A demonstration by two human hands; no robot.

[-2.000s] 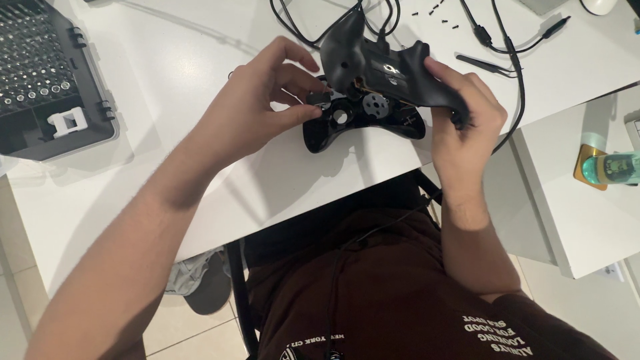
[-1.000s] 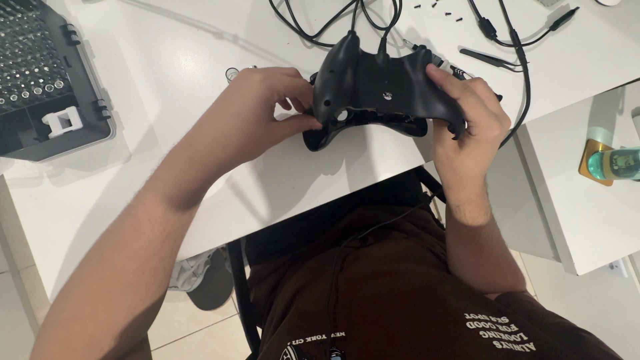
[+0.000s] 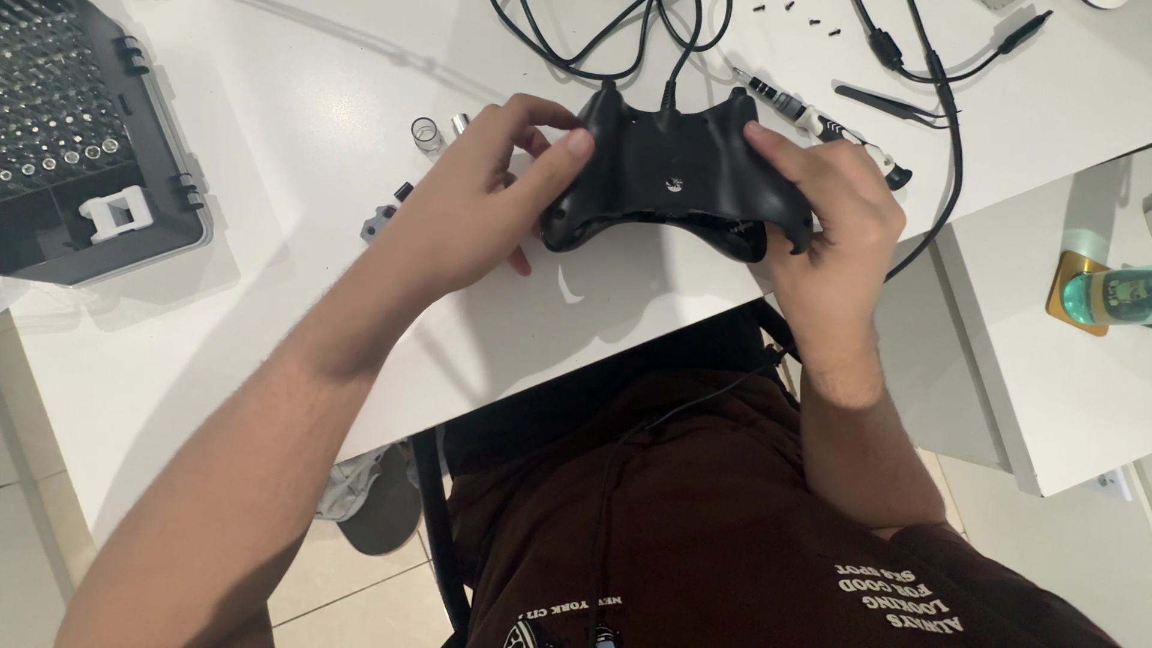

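A black wired game controller [image 3: 670, 171] lies back side up near the table's front edge, its cable running away at the top. Its two shell halves are together on the left, while a gap shows between them at the right grip. My left hand [image 3: 531, 171] touches the left grip with the thumb on top. My right hand [image 3: 832, 193] grips the right side, thumb on the back shell and fingers around the right handle. The controller's inside is mostly hidden.
A bit case [image 3: 162, 180] stands at the left. Small metal parts [image 3: 426, 135] lie beside my left hand. Beyond my right hand are a screwdriver [image 3: 801, 112], tweezers [image 3: 886, 105], several screws [image 3: 814, 22] and black cables [image 3: 945, 117]. A bottle [image 3: 1102, 297] rests at far right.
Two seconds ago the back shell was raised and tilted over the front half, with the inside showing. It has come down onto the front half, and my left hand has moved to its left grip.
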